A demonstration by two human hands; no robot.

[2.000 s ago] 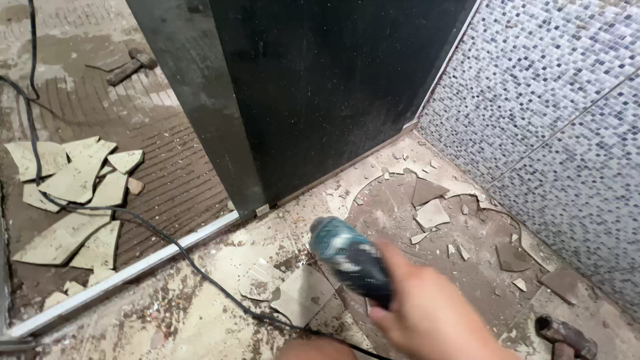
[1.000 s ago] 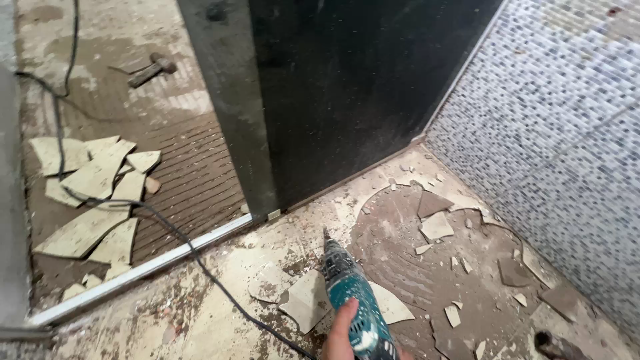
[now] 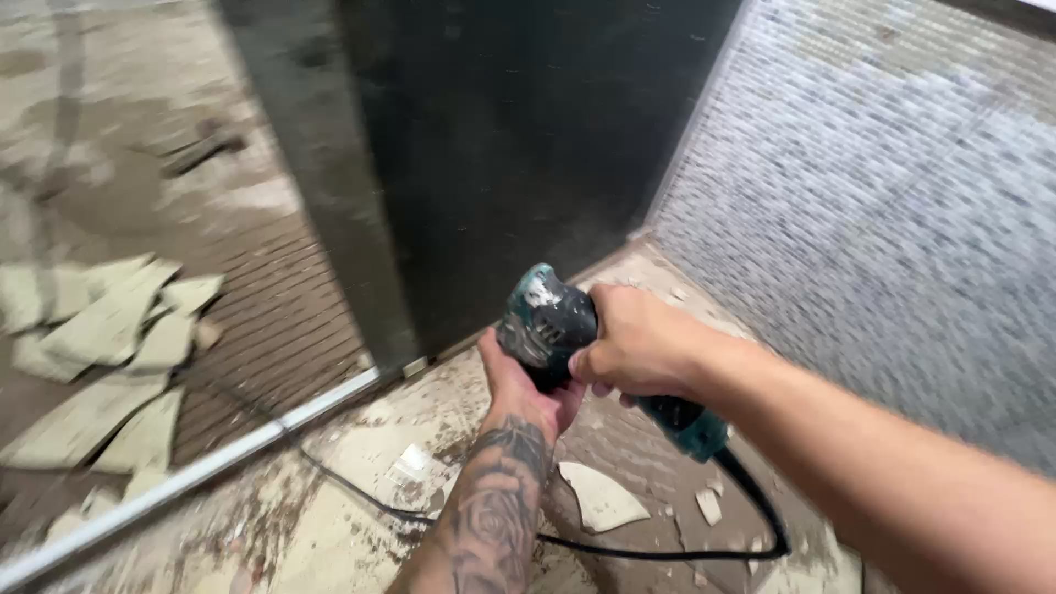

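Observation:
Both my hands hold a corded teal and black power tool [image 3: 549,326], smeared with pale dust, close to the foot of the dark panel. My left hand [image 3: 528,384] cups the tool's body from below and its left side. Behind it, my right hand [image 3: 635,342] wraps around the grip, whose teal end pokes out underneath. From that end a black power cord [image 3: 771,511] loops down and runs left across the floor. The tool's working tip is hidden from this view. Beneath my hands lies a curved piece of broken tile [image 3: 601,497].
A dark panel [image 3: 528,148] stands ahead, meeting a mosaic-tiled wall [image 3: 874,247] on the right. A metal floor strip [image 3: 206,466] runs along the left. Beyond it are a heap of broken tiles [image 3: 107,330] and a blurred hammer [image 3: 202,153].
The power tool has moved up toward the foot of the dark panel. My left hand and tattooed forearm now show clearly, supporting the tool's body.

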